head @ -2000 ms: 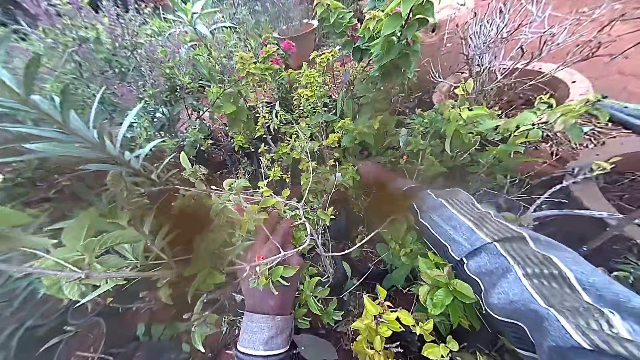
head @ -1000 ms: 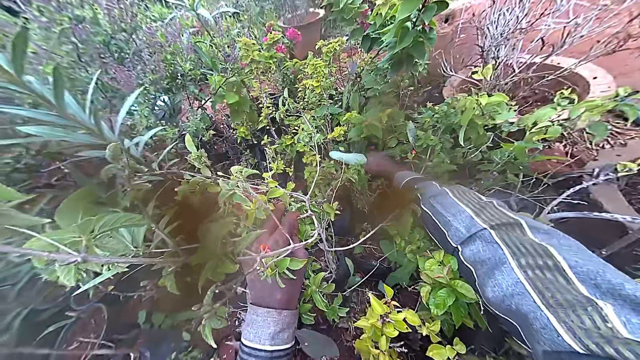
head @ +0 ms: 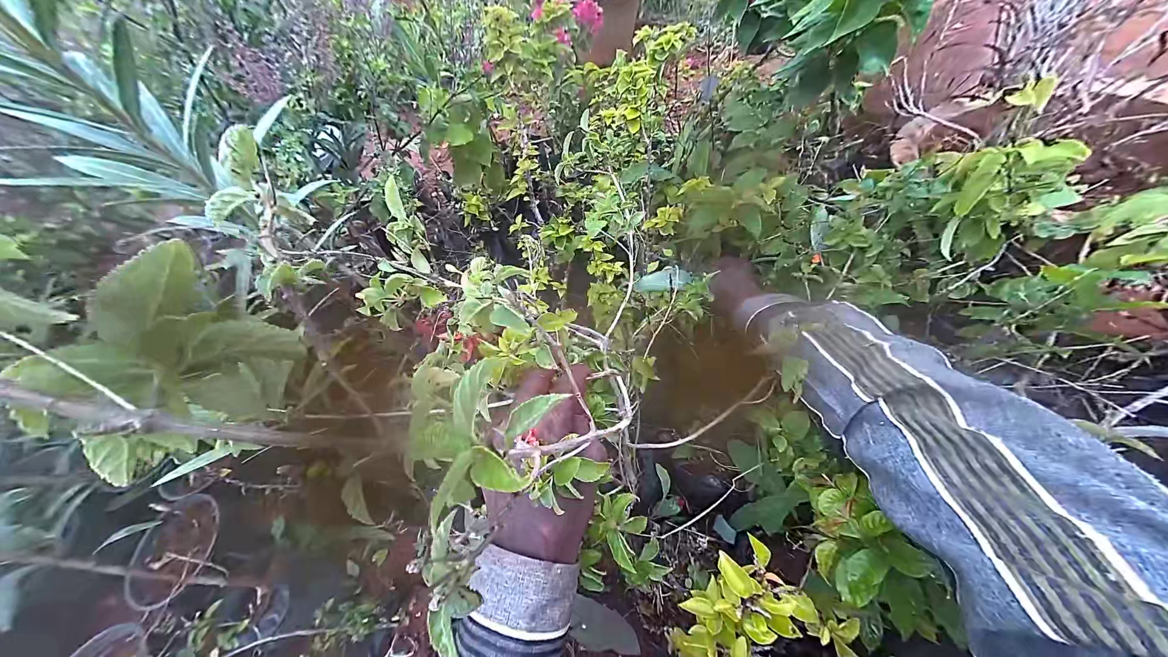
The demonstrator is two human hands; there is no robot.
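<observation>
My left hand (head: 547, 474) reaches up from the bottom middle into a tangle of thin leafy stems (head: 584, 438); leaves cross in front of its fingers, so its grip is hidden. At the right, my right hand (head: 735, 283) is small and partly blurred behind leaves, at the end of a grey striped sleeve (head: 949, 438). A pale green, elongated thing (head: 663, 279), perhaps a leaf, lies just left of it; whether the fingers hold it does not show. Between and above the hands stands a shrub with small yellow-green leaves (head: 630, 119).
A woody branch (head: 182, 427) crosses the left side. Long narrow leaves (head: 119, 137) fill the upper left. Pink flowers (head: 588, 13) and a clay pot (head: 613, 32) are at the top. Dry twigs (head: 1031, 55) stand upper right, and a yellow-leaved plant (head: 744, 602) grows at the bottom.
The pale green thing beside my right hand was not visible two seconds ago and shows one second ago and now. My left hand stays among the stems. The view has moved nearer and lower.
</observation>
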